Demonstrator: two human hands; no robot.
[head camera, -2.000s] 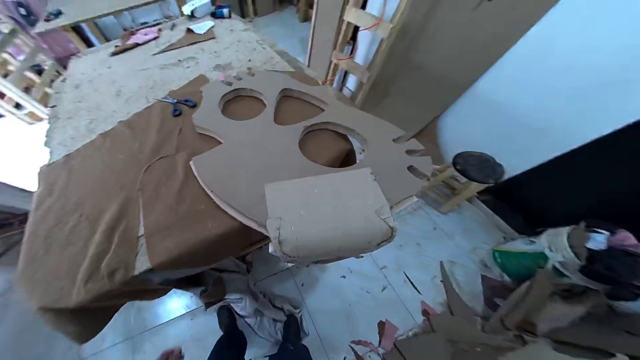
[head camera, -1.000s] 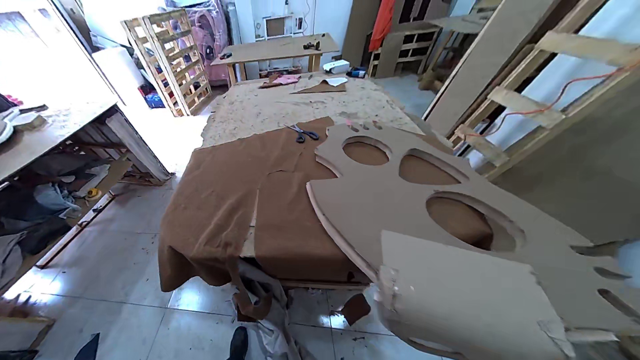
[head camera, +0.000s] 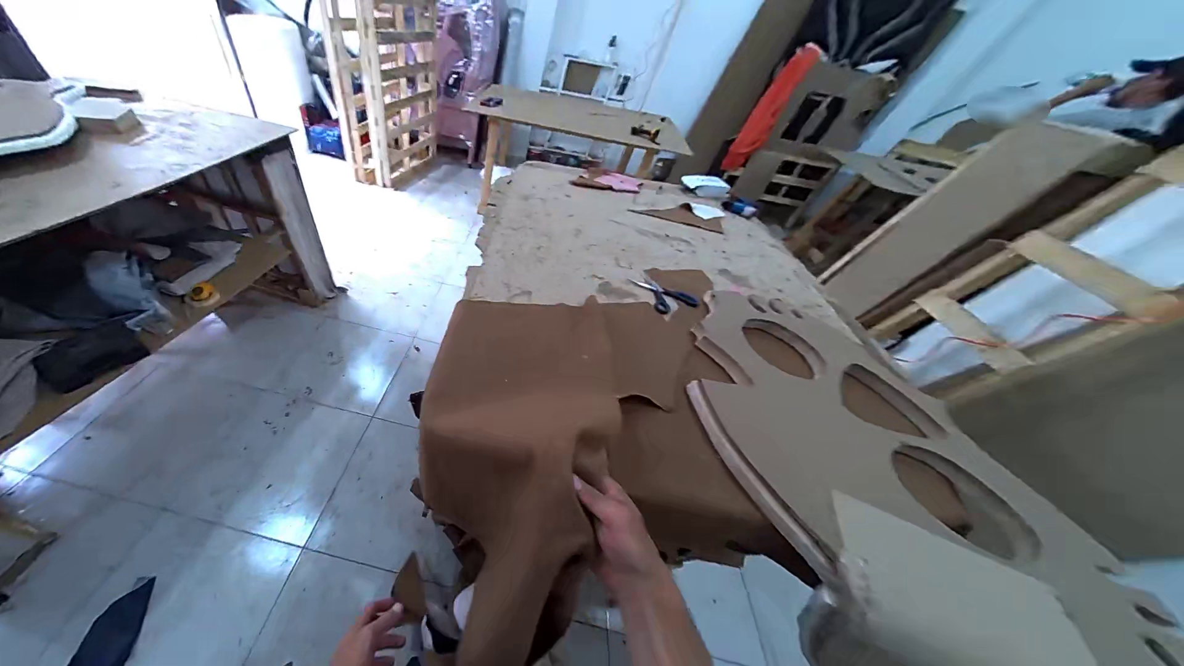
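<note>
Brown upholstery fabric (head camera: 527, 370) drapes over the near end of the worktable, and its loose part hangs down in folds. My right hand (head camera: 622, 532) grips a fold of it at the near edge. Low in the view, my left hand (head camera: 372, 631) touches or lies beside a small brown scrap (head camera: 408, 586); the contact is unclear. Dark-handled scissors (head camera: 664, 296) lie spread on the table past the fabric. On the right side of the fabric rests a large skull-like board cutout (head camera: 786, 416) with several openings, a pale padded piece (head camera: 953, 592) at its near end.
The chipboard worktable (head camera: 564, 227) carries fabric scraps (head camera: 684, 216) at its far end. A second table (head camera: 139, 176) stands left, its lower shelf loaded with cloth. Wooden frames (head camera: 1054, 268) lean at right, where a person (head camera: 1128, 97) is at the back. Dark cloth (head camera: 116, 624) lies on the tiled floor.
Both my hands have come into view, the right one gripping the fabric. The fabric's near left part has been lifted and bunched. The view has swung left since the oldest frame.
</note>
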